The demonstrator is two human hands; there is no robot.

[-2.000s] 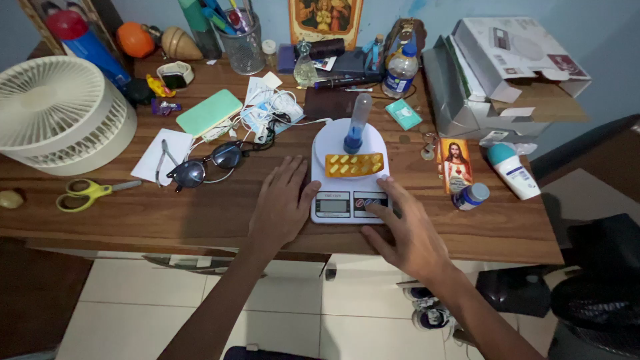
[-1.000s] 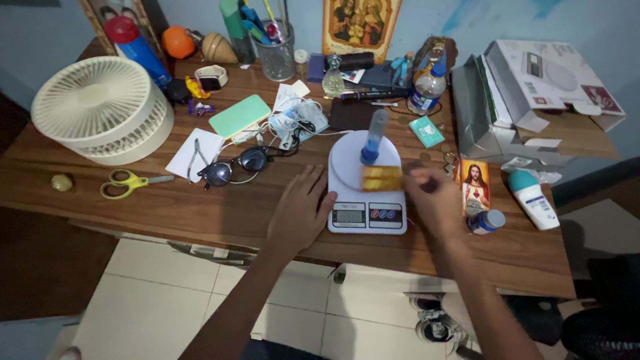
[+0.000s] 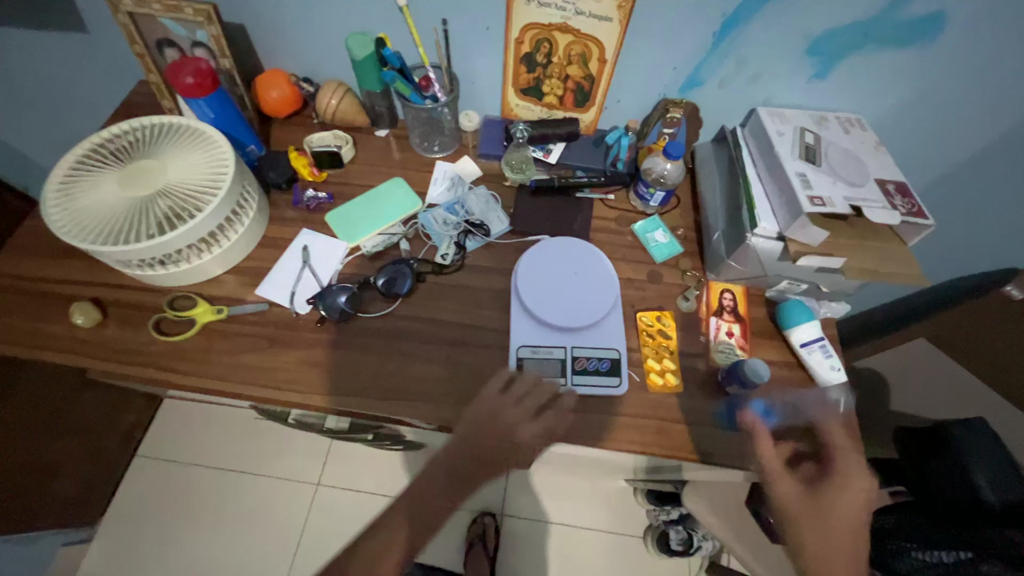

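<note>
A white digital kitchen scale [image 3: 567, 292] lies on the wooden desk with nothing on its round plate. My left hand [image 3: 516, 416] is at the scale's lower front edge, below the display, fingers apart and holding nothing. Blurred by motion, my right hand [image 3: 820, 472] holds a clear tube with a blue end [image 3: 756, 411] over the desk's right front edge. An orange blister pack of capsules [image 3: 659, 352] rests just right of the scale. Between it and the right hand stands a small dark blue bottle [image 3: 743, 375], at the foot of a religious card [image 3: 727, 322].
A white round fan [image 3: 152, 200], yellow scissors [image 3: 196, 315] and sunglasses [image 3: 364, 291] are on the left. Behind the scale are tangled cables, a face mask, a mesh pen cup [image 3: 433, 116] and a water bottle [image 3: 658, 178]. Right are open boxes [image 3: 840, 172] and a teal-capped deodorant [image 3: 810, 342].
The blister pack, on the scale's plate two seconds ago, now lies to its right. The tube has left the plate and is in my right hand, which has moved right. My left hand has moved down.
</note>
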